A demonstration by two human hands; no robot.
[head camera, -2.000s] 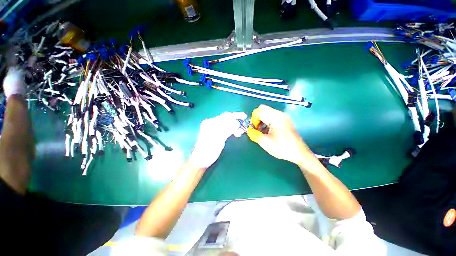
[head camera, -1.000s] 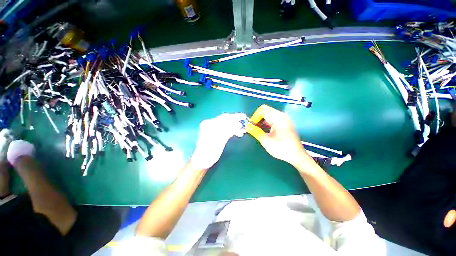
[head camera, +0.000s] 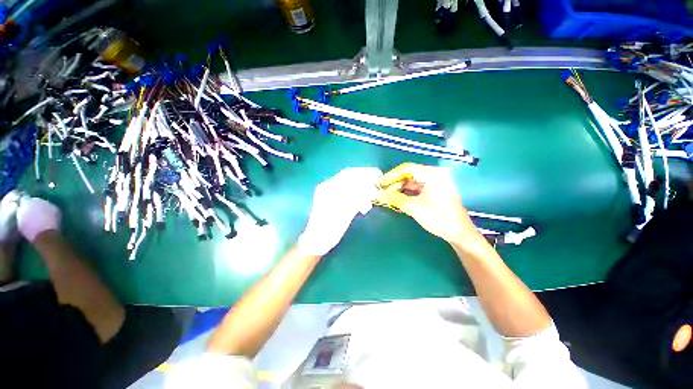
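My left hand (head camera: pixel 340 207), in a white glove, is at the centre with its fingertips pinched together. My right hand (head camera: pixel 427 199), with yellow coverings on thumb and finger, meets it fingertip to fingertip. Thin wires show between the right fingers; the small blue connector between the fingertips is hidden now. White cable lengths (head camera: pixel 501 219) stick out beyond my right wrist, one ending in a white tip. Several thin white cables with blue connectors (head camera: pixel 395 140) lie in a row behind my hands.
A large harness pile (head camera: pixel 163 159) lies at left, another bundle (head camera: pixel 608 125) at right. A metal rail (head camera: pixel 304 74) with an upright post (head camera: pixel 381 34) runs behind. Beyond it are a blue bin (head camera: pixel 608 19) and a yellow can (head camera: pixel 296 14). Another person's gloved hands (head camera: pixel 34 216) rest at left.
The view has shifted slightly. The blue connector seen between my fingertips before is now covered. A white cable length has appeared beside my right wrist since the first frame. The neighbour's hand has moved down.
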